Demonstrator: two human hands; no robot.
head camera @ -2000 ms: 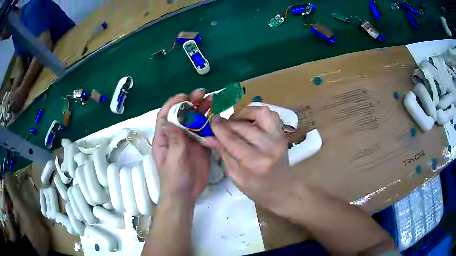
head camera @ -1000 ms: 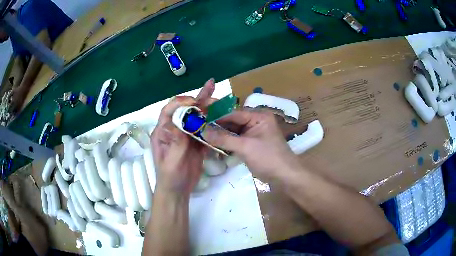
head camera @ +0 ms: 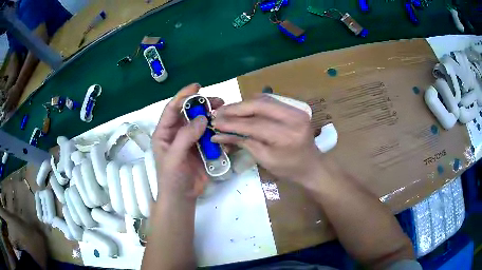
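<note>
My left hand (head camera: 177,140) holds a white housing half (head camera: 218,169) with its hollow side up, over the white work sheet (head camera: 232,221). A blue battery cell (head camera: 211,147) lies lengthwise inside the housing, and my left thumb presses on it near its upper part. My right hand (head camera: 264,134) is at the housing's right edge, its fingertips pinched beside the battery. What the right fingertips hold is hidden; only a thin dark bit shows there. The green circuit board cannot be made out clearly.
Loose white housings (head camera: 90,184) lie at left and more (head camera: 457,89) at far right. Two housing pieces lie right of my hand on the cardboard bench cover (head camera: 359,158). The green conveyor belt (head camera: 211,47) beyond carries blue-and-brown assemblies and part-filled housings. Another person's arm (head camera: 18,68) shows at upper left.
The housing has turned more upright in my left hand, with the battery now lying along it. The green board is no longer plainly visible. The belt's items have shifted left.
</note>
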